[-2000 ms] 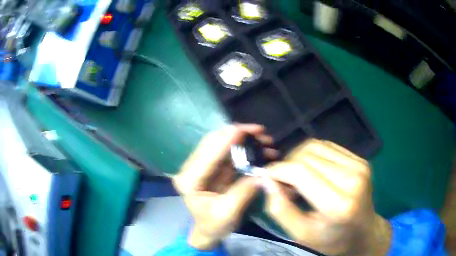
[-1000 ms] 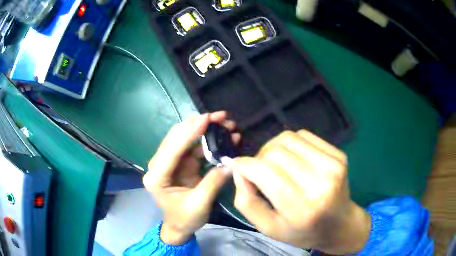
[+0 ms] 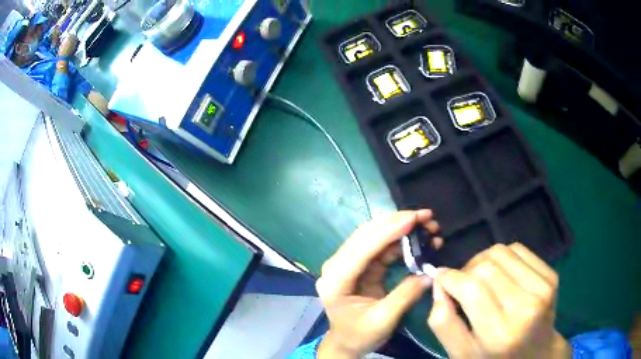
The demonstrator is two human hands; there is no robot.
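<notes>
My left hand [image 3: 369, 284] holds a small watch case assembly [image 3: 416, 254] on edge between thumb and fingers. Its dark face is turned to the right and its pale rim to the left. My right hand [image 3: 495, 301] pinches a short white-tipped tool [image 3: 429, 270], its tip at the lower edge of the case. Most of the tool is hidden by my fingers. The black foam tray [image 3: 485, 165] lies just beyond both hands. Several case assemblies with white-and-yellow insides, one of them here [image 3: 413, 140], sit open side up in its far pockets.
A blue-and-white control box [image 3: 225, 84] stands far left, with a clear round vessel [image 3: 169, 24]. A thin pale cable [image 3: 334, 144] curves over the green mat. A grey-white machine [image 3: 91, 252] is lower left. A dark raised tray stand [image 3: 583, 91] is upper right. Another person [image 3: 46, 63] is upper left.
The view has shifted left, so the tray, box and hands appear farther right and lower. More of the tray and the other person now show. Both hands keep the same hold.
</notes>
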